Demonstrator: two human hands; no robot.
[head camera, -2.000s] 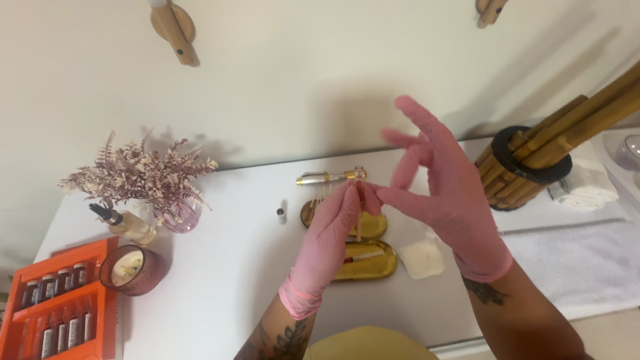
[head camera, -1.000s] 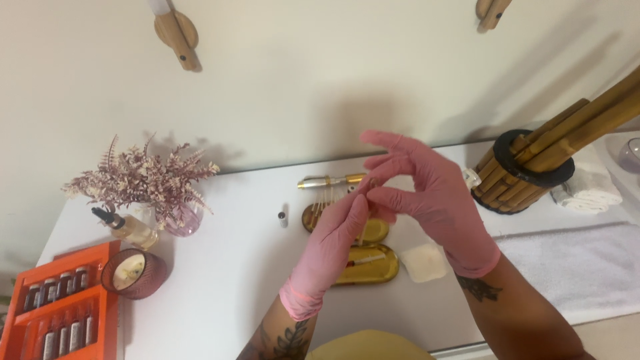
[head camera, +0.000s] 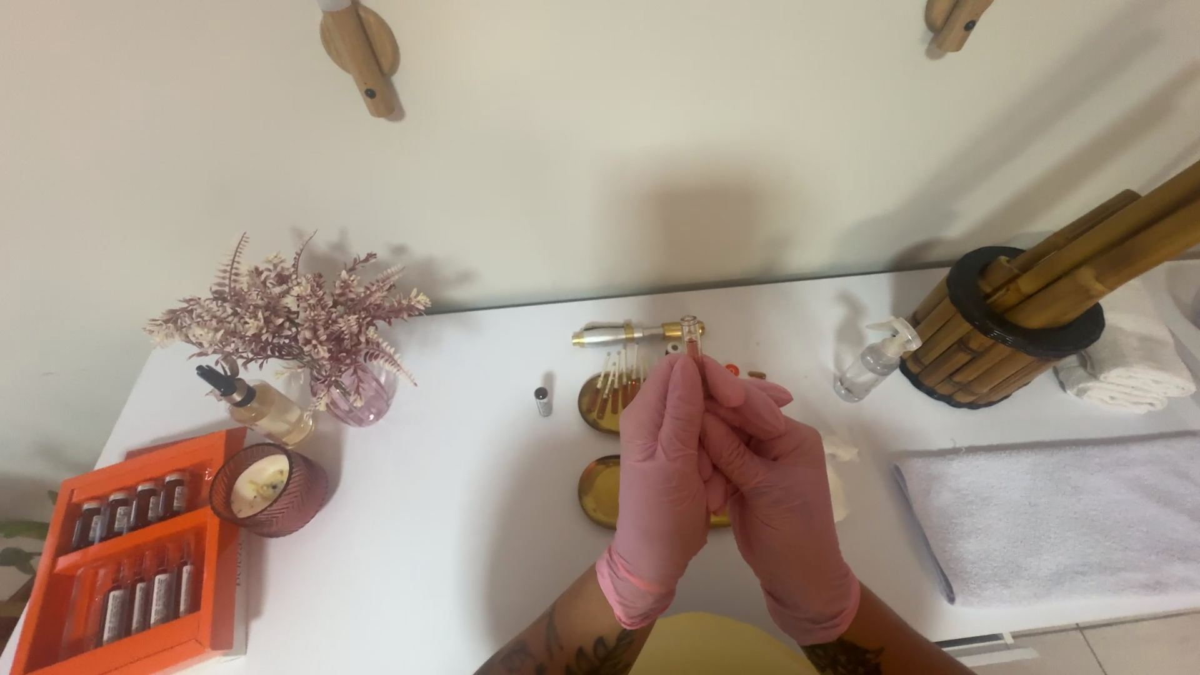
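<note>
Both my hands wear pink gloves and meet over two gold trays. My left hand (head camera: 664, 455) grips a small clear glass ampoule (head camera: 691, 333), whose tip stands upright above the fingers. My right hand (head camera: 773, 469) is pressed against the left with its fingers curled; whether it also holds the ampoule is hidden. Behind them lies a silver and gold pen-like device (head camera: 619, 335). Several thin sticks (head camera: 614, 380) rest on the upper gold tray (head camera: 591, 403). The lower gold tray (head camera: 598, 492) is partly covered by my hands. A small vial (head camera: 543, 401) stands to the left.
At left are an orange case (head camera: 141, 642) of vials, a candle in a glass (head camera: 281, 497), a dropper bottle (head camera: 272, 412) and a flower vase (head camera: 352, 389). At right are a spray bottle (head camera: 867, 370), a bamboo holder (head camera: 956, 347), a rolled towel (head camera: 1125, 375) and a folded towel (head camera: 1059, 525).
My right hand, earlier raised with spread fingers, has come down and curled against my left. The spray bottle, earlier mostly hidden behind the right hand, now shows.
</note>
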